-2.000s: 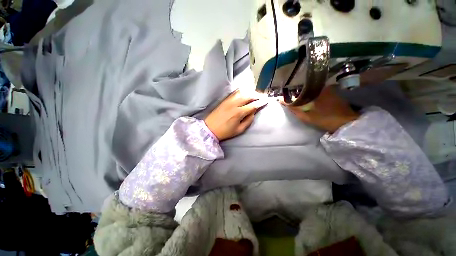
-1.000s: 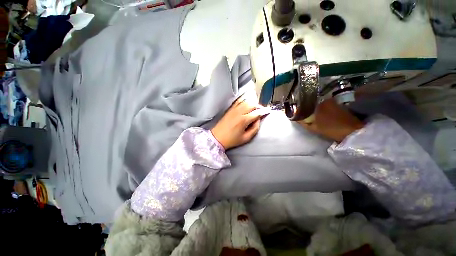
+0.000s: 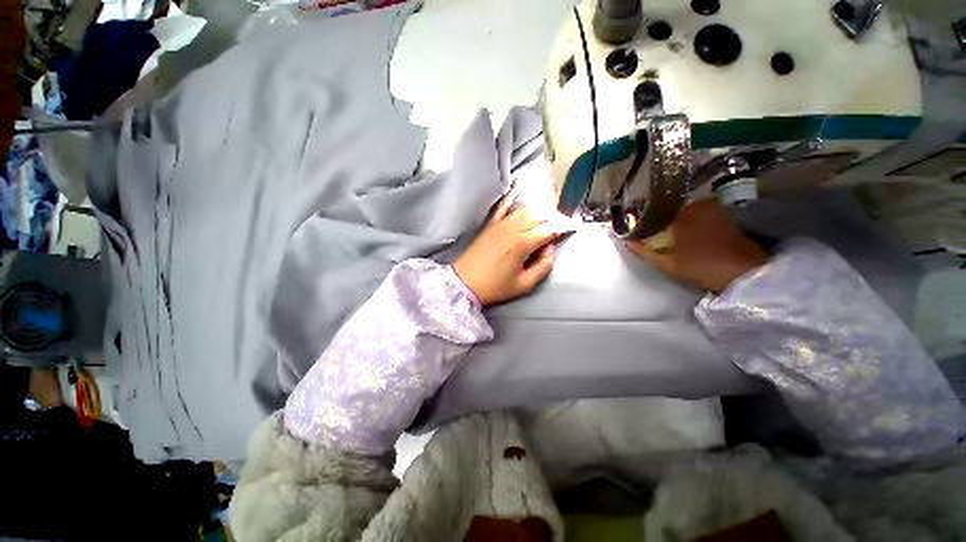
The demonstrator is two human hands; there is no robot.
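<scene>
The grey fabric panel [image 3: 593, 307] lies under the needle area of the white sewing machine head [image 3: 741, 74] and reaches down to the table's front edge. My left hand [image 3: 511, 252] rests on the cloth left of the needle, fingertips close to the bright glow, thumb and finger near together. My right hand [image 3: 699, 246] is on the cloth right of the needle, its fingertips partly hidden behind the curved metal guard [image 3: 667, 175]. Whether either hand pinches the cloth cannot be told. Presser foot and needle are lost in glare. A faint line crosses the cloth below my hands.
A wide layered stack of grey pieces [image 3: 254, 212] covers the left of the white table [image 3: 466, 64]. Pale cloth [image 3: 636, 429] lies over my lap. A dark round machine part [image 3: 34, 315] stands at the far left, with cloth scraps above it.
The view has shifted, first showing more of the machine head, then slightly less. My hands stay on either side of the needle; my left fingers are slightly more spread.
</scene>
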